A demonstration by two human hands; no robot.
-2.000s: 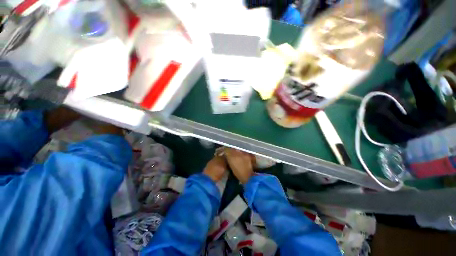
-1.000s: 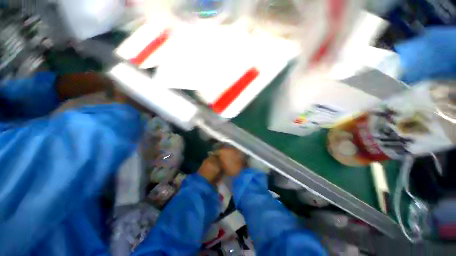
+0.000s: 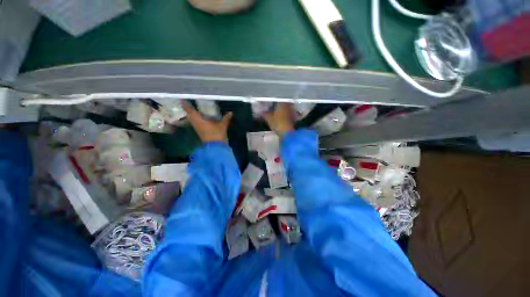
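Note:
My left hand (image 3: pixel 208 125) reaches under the shelf edge, its thumb apart from the fingers. Its fingertips are beside small white cartons (image 3: pixel 172 110), with no clear grip. My right hand (image 3: pixel 282 118) is to its right, fingers partly hidden by the shelf edge. White pieces lie on both sides of it; whether it holds one I cannot tell. Small open white cartons with red bands (image 3: pixel 278 206) lie heaped between my forearms, some with a clear, rounded piece in them.
A metal shelf edge (image 3: pixel 232 81) crosses above my hands. On the shelf are a slim white tool (image 3: pixel 325 28) and a white cable loop (image 3: pixel 380 43). Cords are heaped left (image 3: pixel 131 241) and right (image 3: pixel 401 203). A brown carton (image 3: pixel 465 220) stands right; a neighbour's blue sleeve is left.
The view has moved down and levelled. My hands, close together before, are now apart under the shelf edge. The printed carton and cup have mostly left the view.

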